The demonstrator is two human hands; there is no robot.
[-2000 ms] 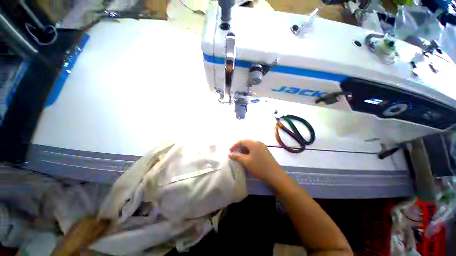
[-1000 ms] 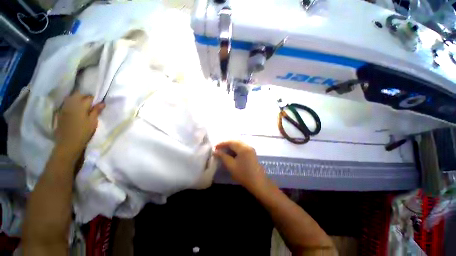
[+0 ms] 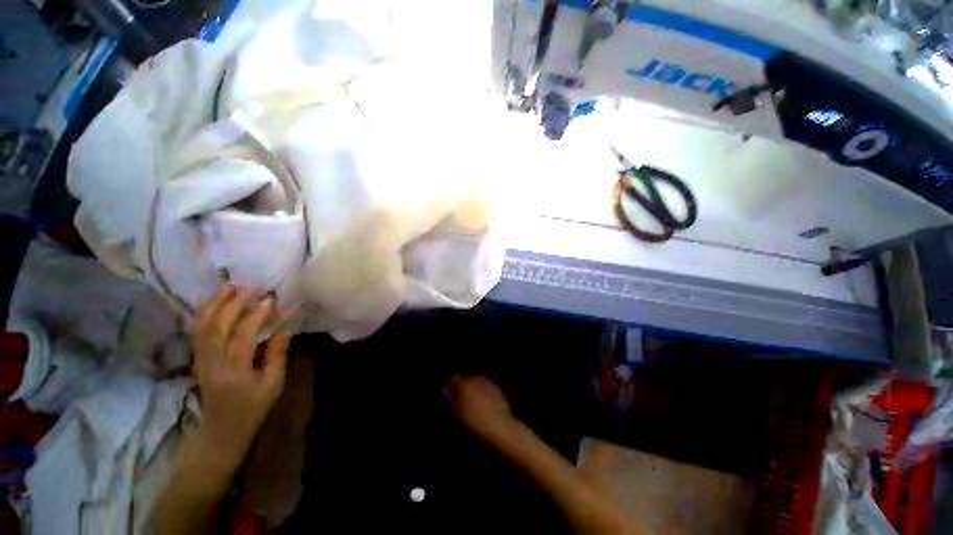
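Note:
A large off-white garment [image 3: 355, 240] lies bunched on the left part of the machine table, its front hanging over the table edge. My left hand [image 3: 238, 340] touches its lower left edge with fingers slightly spread; whether they pinch the cloth is unclear. My right hand [image 3: 479, 405] is off the cloth, below the table edge over the dark area, blurred, its fingers hard to make out. The scissors [image 3: 654, 202] with green and orange-brown loops lie right of the needle area. The presser foot area [image 3: 556, 113] is beside the garment under bright light.
The white sewing machine head [image 3: 679, 63] with its black control panel [image 3: 862, 136] spans the upper right. A grey measuring scale [image 3: 669, 298] runs along the table front. A red crate [image 3: 789, 449] stands below right. More pale cloth [image 3: 105, 449] hangs at lower left.
The garment first came up onto the table at left. Since then my right hand has left it and moved down, and my left hand has moved down to its lower edge. The view has shifted.

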